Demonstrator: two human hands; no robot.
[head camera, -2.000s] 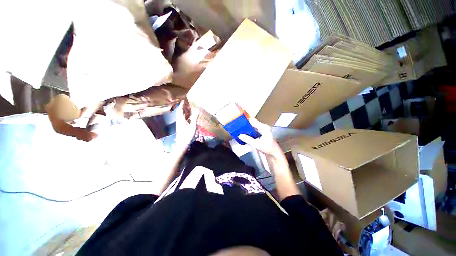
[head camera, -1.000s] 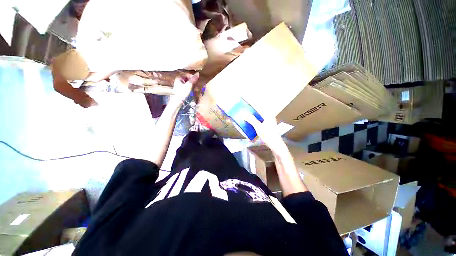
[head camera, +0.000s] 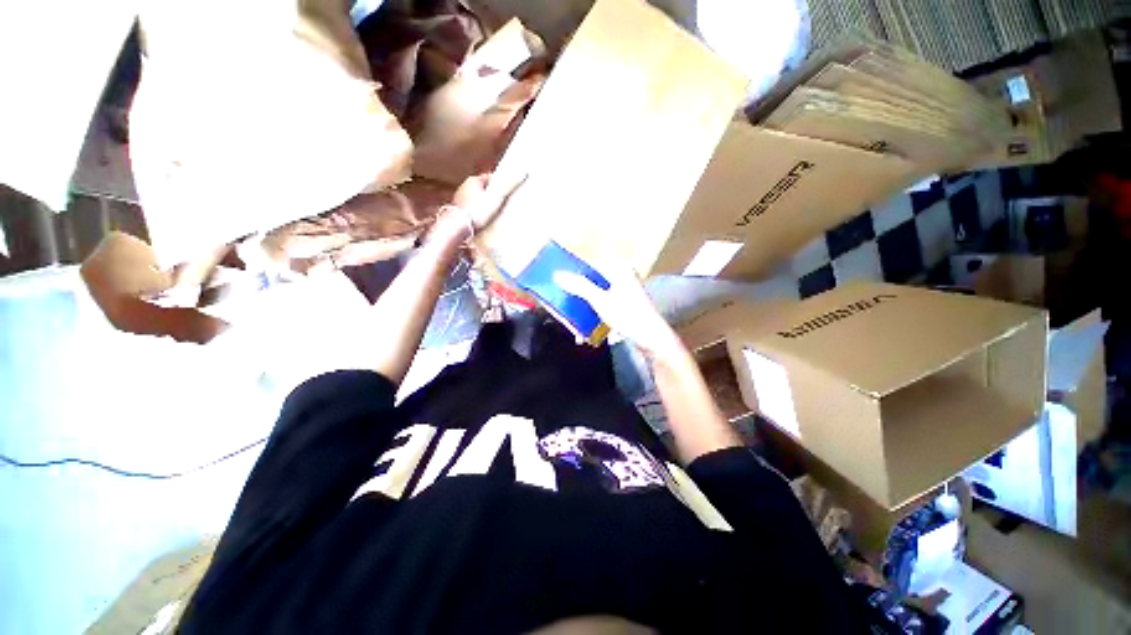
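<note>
A tan cardboard carton (head camera: 626, 124), over-bright on its upper face, stands tilted in front of my body. My right hand (head camera: 618, 304) is closed on a bright blue hand tool (head camera: 558, 283) with a yellow-orange end, held at the carton's near edge. My left hand (head camera: 486, 205) lies against the carton's left edge with its fingers extended; it seems to hold nothing. A small red item (head camera: 506, 295) shows below the carton, partly hidden.
Crumpled brown paper (head camera: 360, 236) lies at the left, beside a pale surface (head camera: 149, 409) with a dark cable. A VEGER carton (head camera: 794, 199) leans behind. An open carton (head camera: 893, 360) and white product boxes (head camera: 1042, 471) are at the right. Flattened cartons (head camera: 955, 31) stand at the upper right.
My left hand has moved from the paper side onto the carton's left edge. The blue tool has turned, with its yellow end now showing low. The camera view has shifted.
</note>
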